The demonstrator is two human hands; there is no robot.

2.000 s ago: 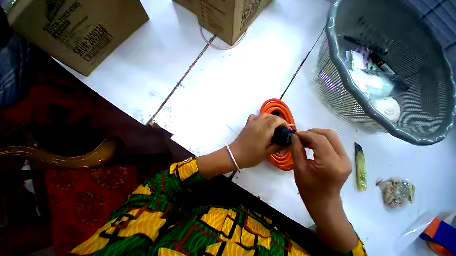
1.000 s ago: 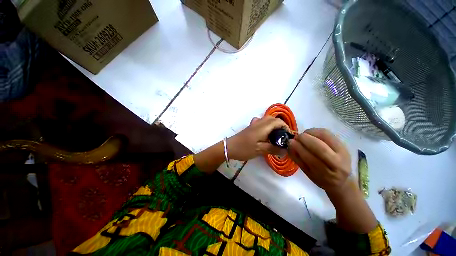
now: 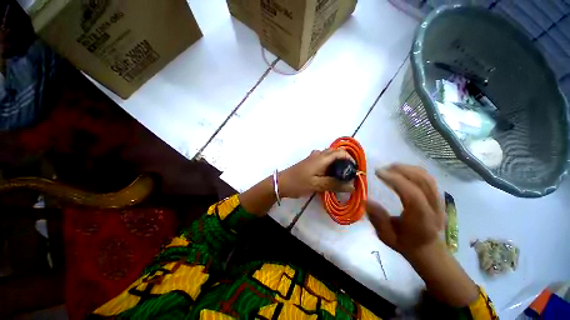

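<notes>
An orange coiled cord [image 3: 354, 211] lies on the white table in front of me. My left hand [image 3: 310, 177] is closed around its black end fitting [image 3: 342, 170], which lies against the coil. A thin tan tie [image 3: 360, 173] shows beside the fitting on the coil. My right hand [image 3: 409, 209] is just right of the coil, fingers apart and holding nothing visible; it is slightly blurred. A box cutter [image 3: 450, 225] lies behind it, partly hidden.
A grey-green basket [image 3: 431, 94] with mixed items stands at the upper right. Brown cartons stand at the upper left [image 3: 125, 47] and top middle [image 3: 306, 31]. A tan clump of small ties [image 3: 495, 255] and a blue and orange object [image 3: 547, 306] lie at the right.
My right hand has come off the black fitting and opened to the right. My left hand still holds the fitting, now slightly further left, and more of the coil shows.
</notes>
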